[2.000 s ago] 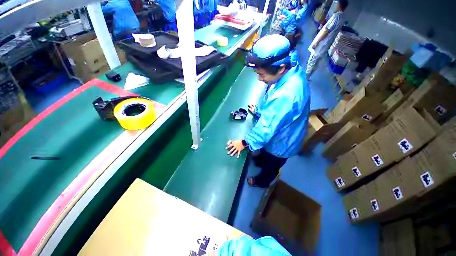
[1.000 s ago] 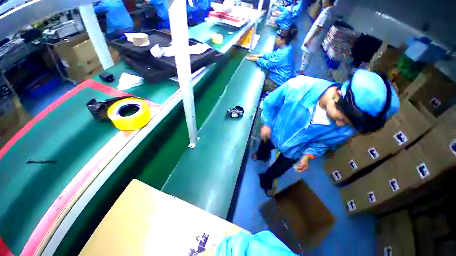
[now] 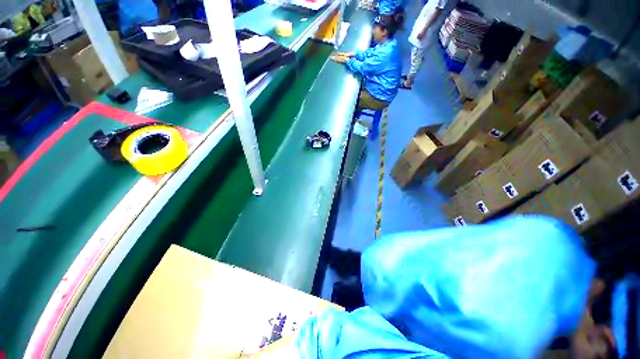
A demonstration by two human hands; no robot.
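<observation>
A tan carton (image 3: 203,308) with dark print on its top lies nearest me, at the bottom centre, cut off by the lower edge. A light blue sleeve reaches in over its right side from the bottom edge. No hand of mine shows clearly; both are out of the picture or hidden. A small black ringed part (image 3: 318,139) lies alone on the lower green surface (image 3: 288,210). A yellow tape roll (image 3: 154,149) with a black piece attached lies on the upper green bench.
A person in a blue smock (image 3: 477,280) bends close by at the lower right. Another person sits farther along the green surface. Stacked cartons (image 3: 526,175) line the right side. A white post (image 3: 235,98) stands between bench and lower surface. A black tray (image 3: 196,59) holds white pieces.
The person in blue has come from beside the green surface to close on my right, bending down. The open carton on the floor is no longer visible. The view has shifted slightly.
</observation>
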